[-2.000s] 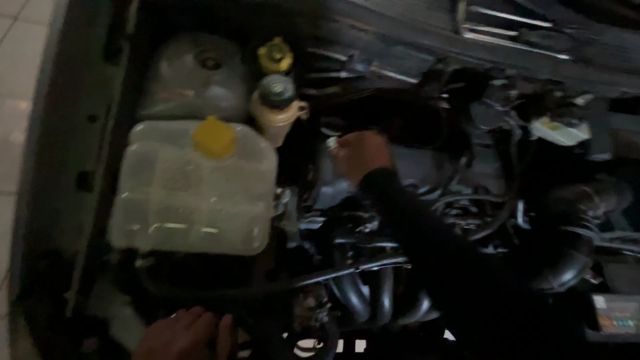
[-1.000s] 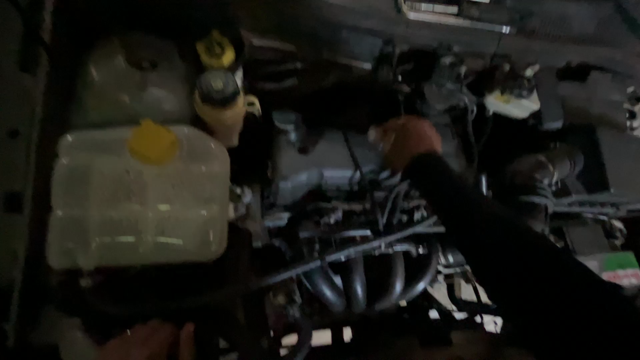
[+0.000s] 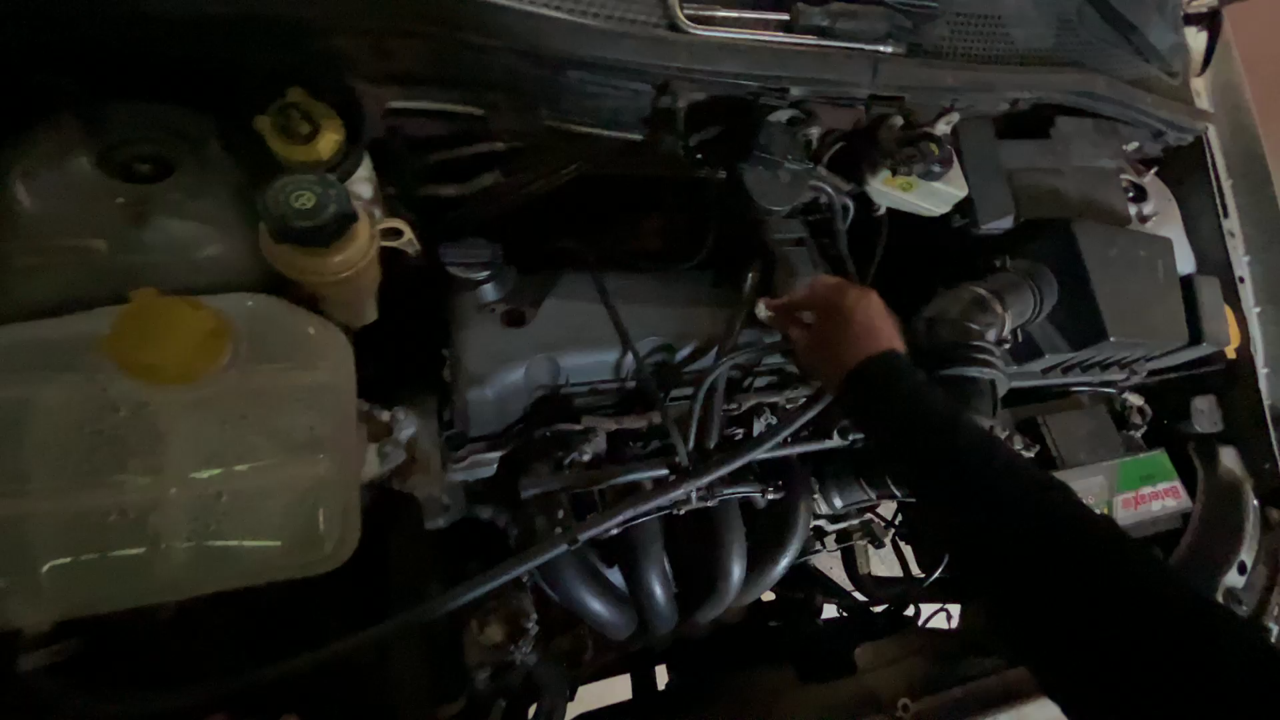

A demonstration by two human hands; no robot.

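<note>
My right hand (image 3: 842, 328), in a dark sleeve, is over the right end of the grey engine valve cover (image 3: 600, 315). Its fingertips pinch a small pale object (image 3: 765, 309), too small to identify. Dark ignition leads (image 3: 715, 385) run beside and below the fingers. A dark oil filler cap (image 3: 472, 262) is on the cover's left end. Curved exhaust manifold pipes (image 3: 650, 575) lie below the cover, with a long thin rod (image 3: 600, 525) slanting across above them. My left hand is not in view.
At left are a translucent coolant reservoir (image 3: 200, 470) with a yellow cap, and a fluid reservoir (image 3: 325, 260) with a black cap. An air intake hose (image 3: 985, 310), air filter box (image 3: 1110, 290) and battery (image 3: 1125, 490) stand at right. Metal tools (image 3: 790, 25) lie near the windscreen.
My right hand has moved right along the valve cover, the pale object still at its fingertips. My left hand, at the lower left earlier, has left the view.
</note>
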